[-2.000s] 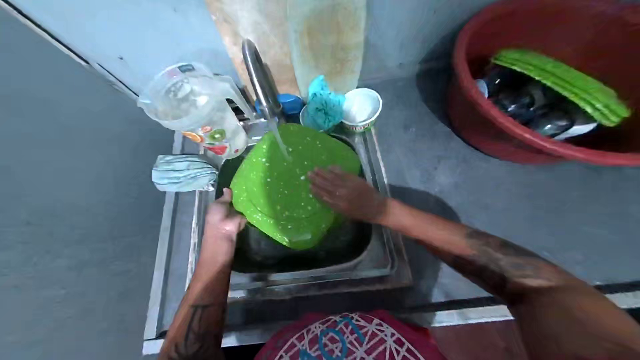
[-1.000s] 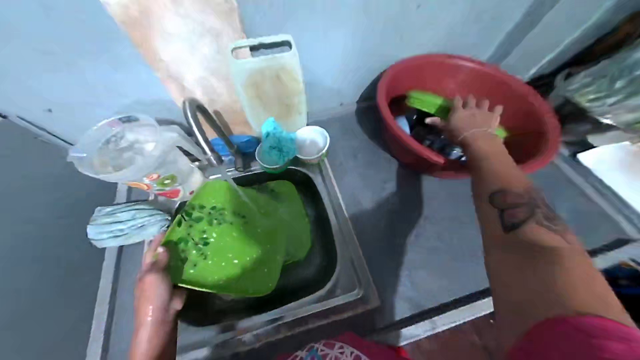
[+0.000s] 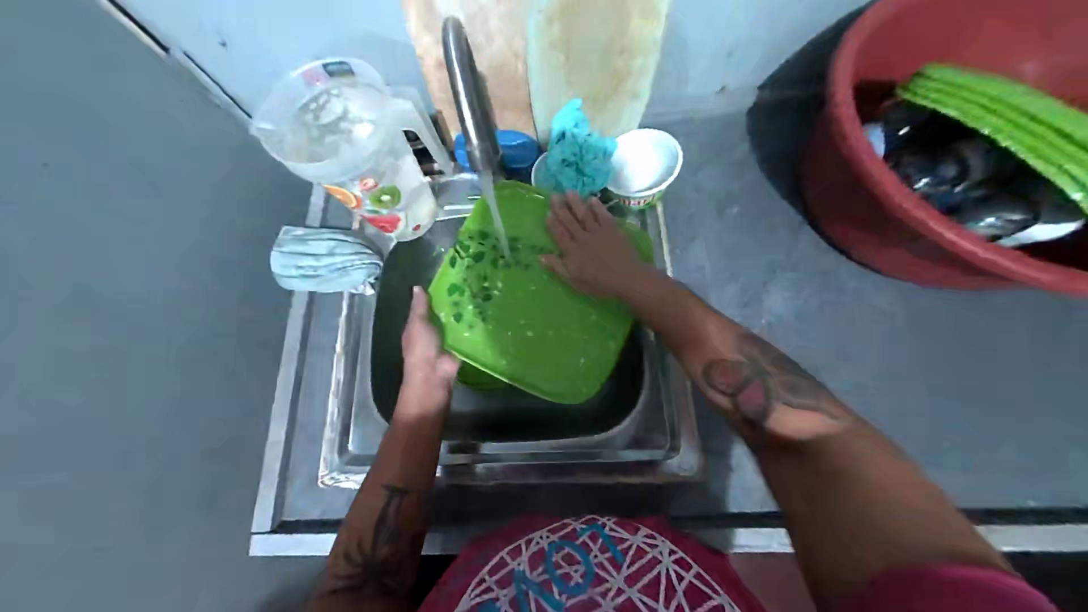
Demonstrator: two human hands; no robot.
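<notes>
My left hand (image 3: 427,353) grips the left edge of a green square plate (image 3: 544,323) with a dark leaf pattern, tilted over the sink. Flat on the upper right of this plate lies my right hand (image 3: 591,246), its fingers spread. Water runs from the metal faucet (image 3: 467,93) onto the plate's upper part. Beneath, more green plastic shows in the metal sink (image 3: 544,425); how many pieces there are is hidden. In the red plastic basin (image 3: 914,217) at the right, several green plates (image 3: 1003,115) stand stacked on edge beside dark, shiny items.
A clear plastic pitcher (image 3: 340,140) with fruit pictures and a folded striped cloth (image 3: 327,259) sit left of the faucet. Behind the sink are a turquoise mesh scrubber (image 3: 580,157), a white tub (image 3: 644,166), a blue object (image 3: 510,151) and cutting boards (image 3: 595,68) against the wall.
My right hand has come back from the red basin, where it touched the green plates a second ago, and now rests on the plate over the sink. My left hand still holds a green plate.
</notes>
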